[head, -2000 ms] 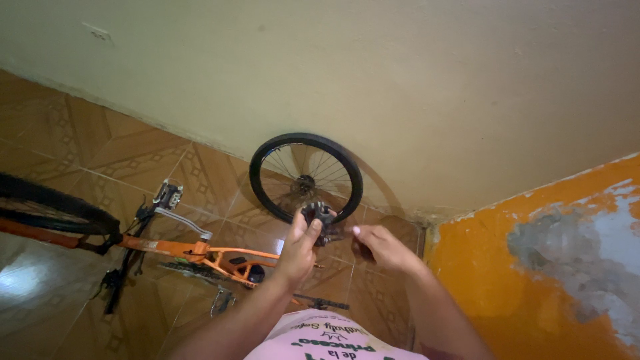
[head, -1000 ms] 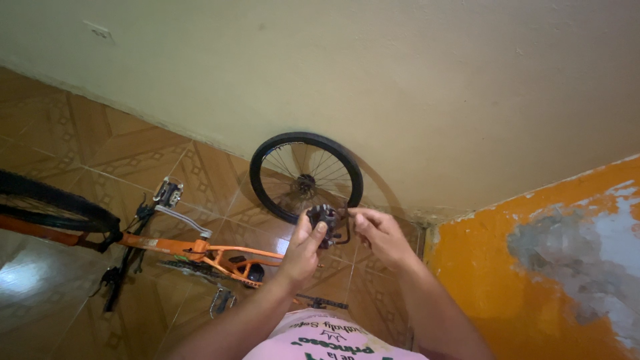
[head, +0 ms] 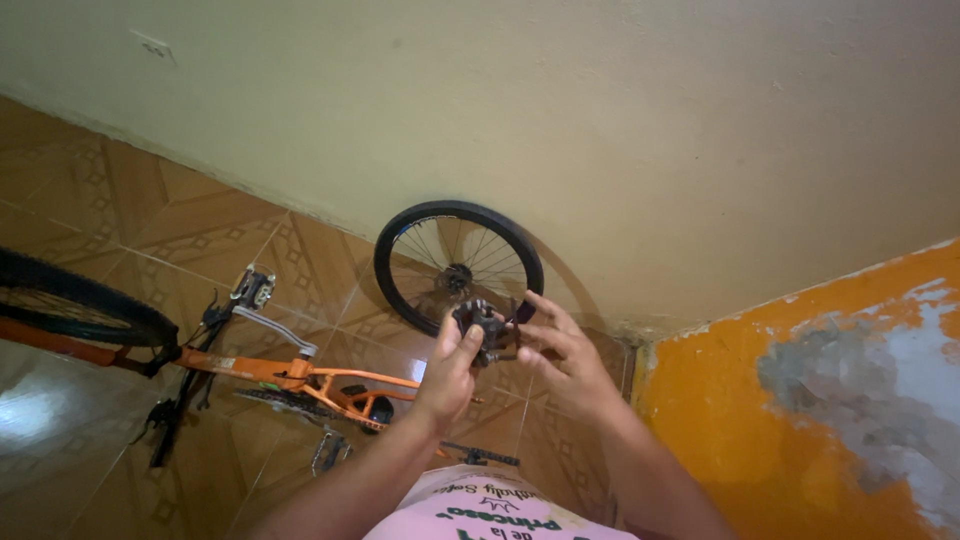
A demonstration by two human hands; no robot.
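Note:
My left hand (head: pixel 454 367) is closed around a dark metal bicycle pedal (head: pixel 487 328), with the thumb across its near side. A thin dark bent tool, which looks like a hex key (head: pixel 515 330), stands at the pedal's right side. My right hand (head: pixel 562 352) is beside that tool with its fingers spread; whether a fingertip touches the tool I cannot tell. Behind the pedal, a bicycle wheel (head: pixel 386 277) with a black tyre leans against the wall.
An orange bicycle frame (head: pixel 247 366) lies upside down or on its side at the left, with a wheel (head: pixel 90 300), a pedal (head: pixel 255 287) and a handlebar (head: pixel 176 412). A pale wall (head: pixel 525 112) rises ahead; an orange wall (head: pixel 720 450) with peeling paint is at the right.
The fingers of my right hand, closed at the bent tool one second ago, have spread apart. My left hand keeps hold of the pedal.

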